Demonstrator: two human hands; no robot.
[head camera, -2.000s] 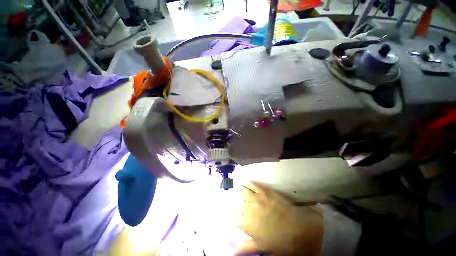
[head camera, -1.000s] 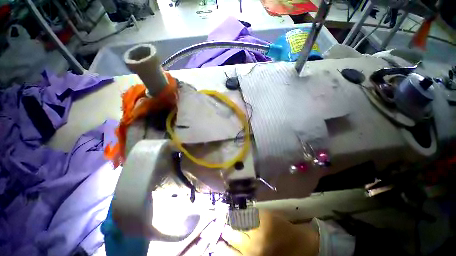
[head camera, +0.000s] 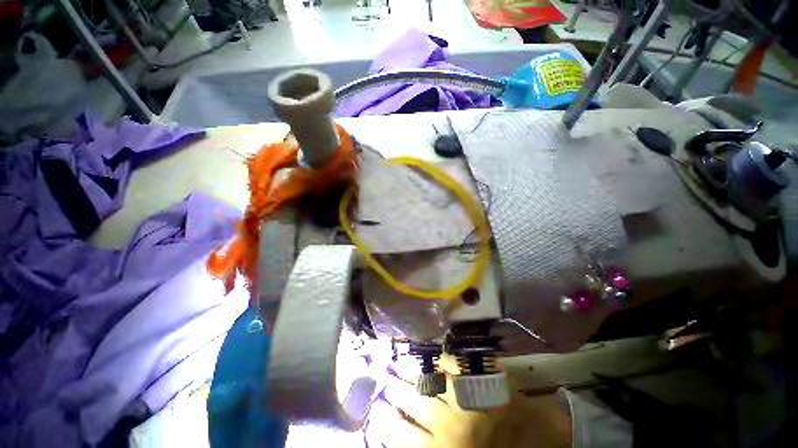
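Purple cloth (head camera: 114, 262) lies in folds left of the sewing machine, its near part washed out by glare. The off-white machine head (head camera: 691, 262) reaches in from the right. My right hand (head camera: 503, 424) is at the bottom edge, below the ribbed tension knobs (head camera: 481, 390). The knobs and the picture edge hide much of it, and its fingers fade into glare, so its grip cannot be told. The needle area is hidden by the head and glare. My left hand is not in view. A blue oval (head camera: 241, 381) hangs at the head's left end.
An orange cloth strip (head camera: 269, 192) is tied around a pale post (head camera: 311, 127). A yellow band (head camera: 479, 210) and bead-headed pins (head camera: 599, 293) are on the head. Behind are a pale trough (head camera: 219, 92) with purple cloth, a blue bottle (head camera: 529, 80) and a metal lamp neck (head camera: 411, 79).
The view has shifted, so the machine head looks larger and lower. My right hand shows less, more covered by the knobs. Skin seen at the lower left two seconds ago is out of view.
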